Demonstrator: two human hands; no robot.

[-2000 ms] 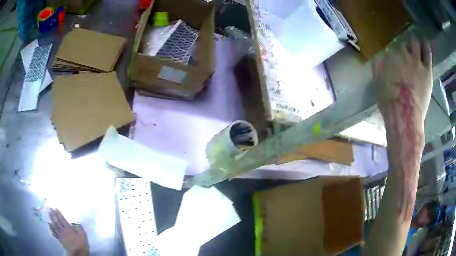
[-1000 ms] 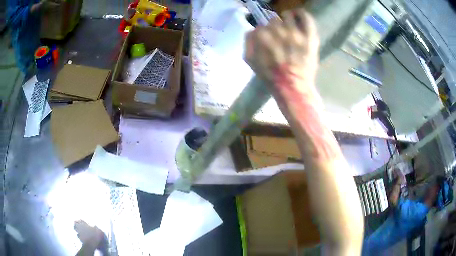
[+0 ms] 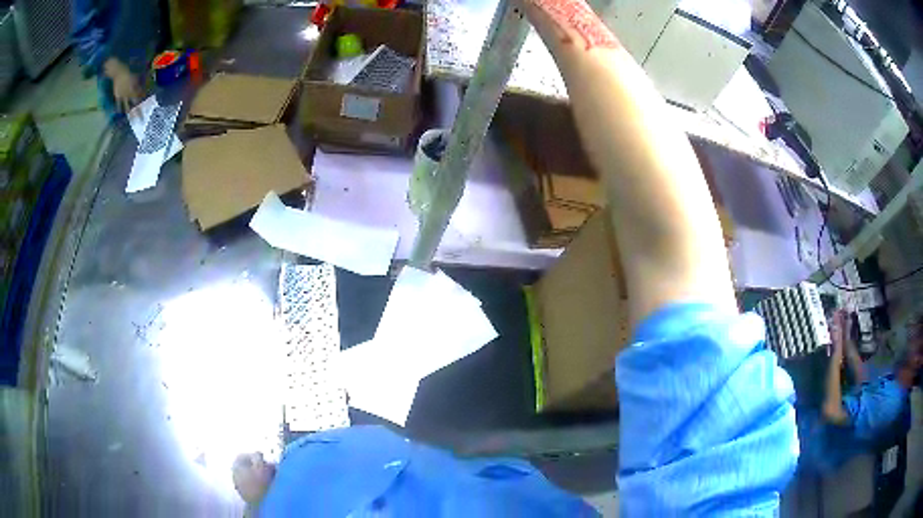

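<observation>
My left hand [image 3: 253,473] is small and partly cut off by my blue sleeve at the lower left, on the bright metal bench; its fingers are unclear. My right forearm reaches up beside the grey-green post [image 3: 471,137]; the right hand is beyond the top edge. Blank white papers [image 3: 435,324] lie overlapping on the dark mat. A printed label sheet [image 3: 312,349] lies to their left, and another white strip [image 3: 324,238] lies above. A brown shipping carton [image 3: 577,324] with a yellow-green edge stands to the right, partly hidden by my arm.
Cardboard pads [image 3: 243,174] lie at the left. An open parts carton [image 3: 362,111] holds printed sheets and a green roll. A pale tube holder [image 3: 425,172] is by the post. A black scanner [image 3: 789,137] rests on the right shelf. Other people's arms show at upper left and lower right.
The view has turned and shifted, so bench things sit higher and my blue sleeves show. My right hand, earlier on the post, has passed out of the top. My left hand appears lower and nearer me.
</observation>
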